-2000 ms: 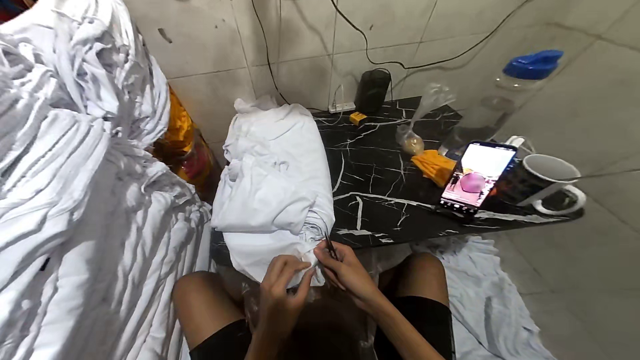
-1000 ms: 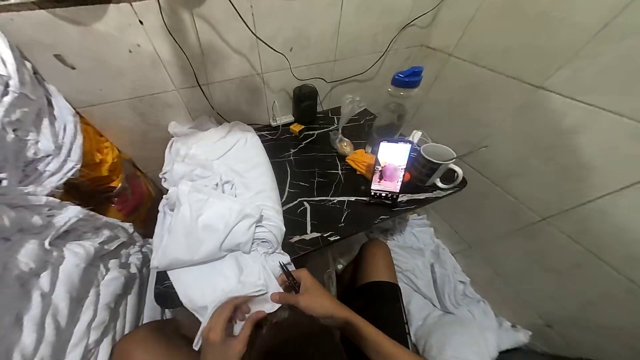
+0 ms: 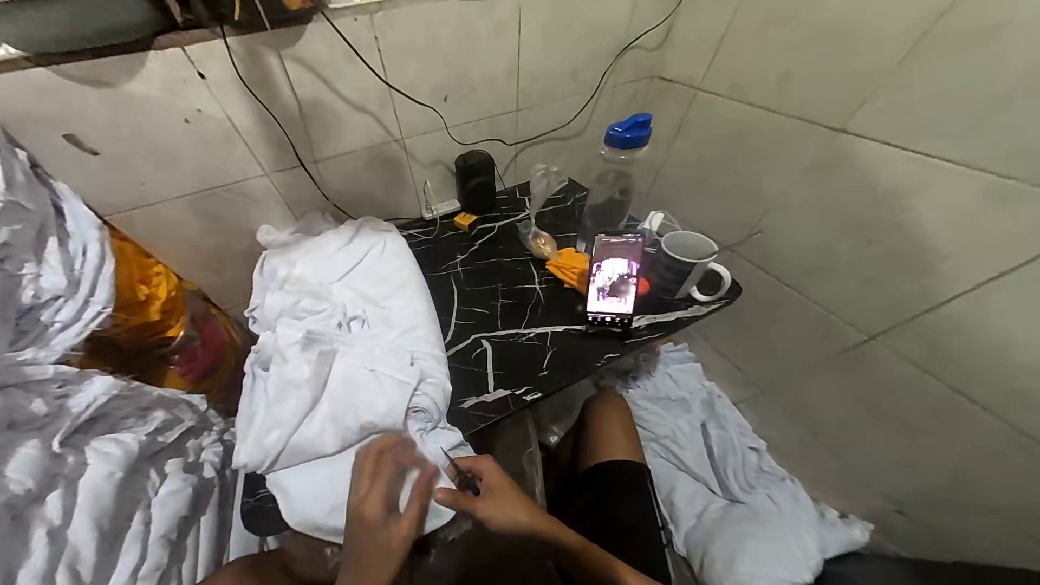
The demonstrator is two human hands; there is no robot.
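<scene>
White cloth garments point(image 3: 341, 325) lie bunched on the left part of a black marble-patterned table point(image 3: 496, 309), their near end hanging at the front edge. My right hand point(image 3: 496, 496) grips a small dark pointed tool point(image 3: 461, 475), perhaps thread snips, with its tip toward upper left over the cloth. To its left, my left hand point(image 3: 386, 496) is raised over the near end of the cloth, blurred, fingers apart; no cloth is plainly held in it.
A lit phone point(image 3: 615, 280) stands upright before a mug point(image 3: 686, 264), beside an orange cloth point(image 3: 569, 268), a clear bottle with blue lid point(image 3: 609, 179), a plastic bag point(image 3: 540, 219) and a black cylinder point(image 3: 475, 180). White cloth piles point(image 3: 106, 479) rise left; more cloth point(image 3: 731, 479) lies right.
My left hand, earlier with its fingers at the cloth's edge close to the right hand, now has its fingers spread. The phone's picture differs. The view has shifted.
</scene>
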